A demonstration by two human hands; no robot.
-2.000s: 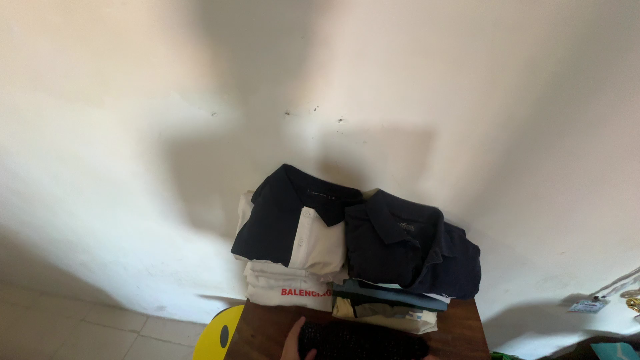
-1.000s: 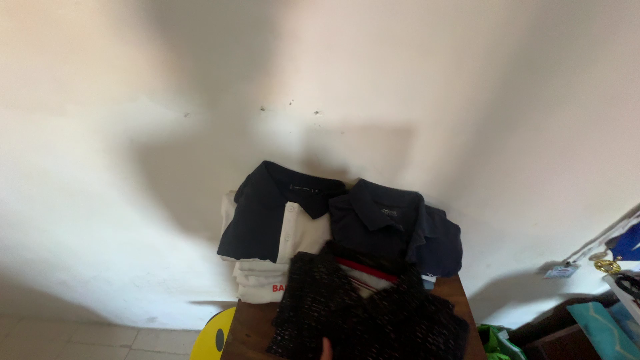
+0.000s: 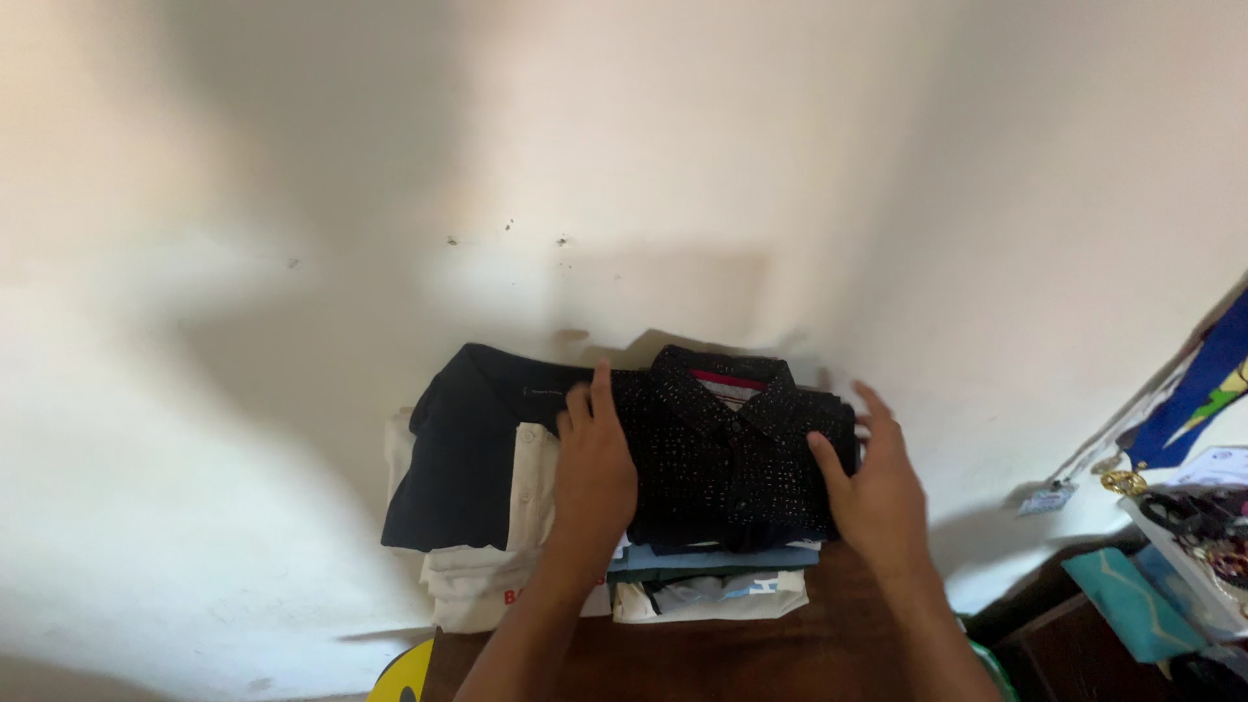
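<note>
A folded black speckled collared shirt [image 3: 731, 458] lies on top of the right stack of folded clothes. My left hand [image 3: 600, 468] rests at its left side, fingers pointing up and apart, between it and the navy-and-white polo shirt [image 3: 458, 458] on the left stack. At the black shirt's right edge, my right hand [image 3: 873, 468] has its thumb on the front and its fingers spread beside the fold. Below are folded white garments [image 3: 468, 590] with red lettering, a light blue folded garment [image 3: 712, 558] and a cream one [image 3: 712, 603].
Both stacks stand on a dark brown wooden table [image 3: 721, 663] against a pale wall [image 3: 624, 146]. A yellow round item [image 3: 405, 673] shows at the lower left. To the right are a teal pouch [image 3: 1131, 604], a clear bin [image 3: 1185, 565] of small items and a blue ribbon [image 3: 1180, 419] with a medal.
The black speckled shirt has moved up from the table's front onto the right stack, over the dark polo shirt that lay on top there. Both my hands are now in full view beside it.
</note>
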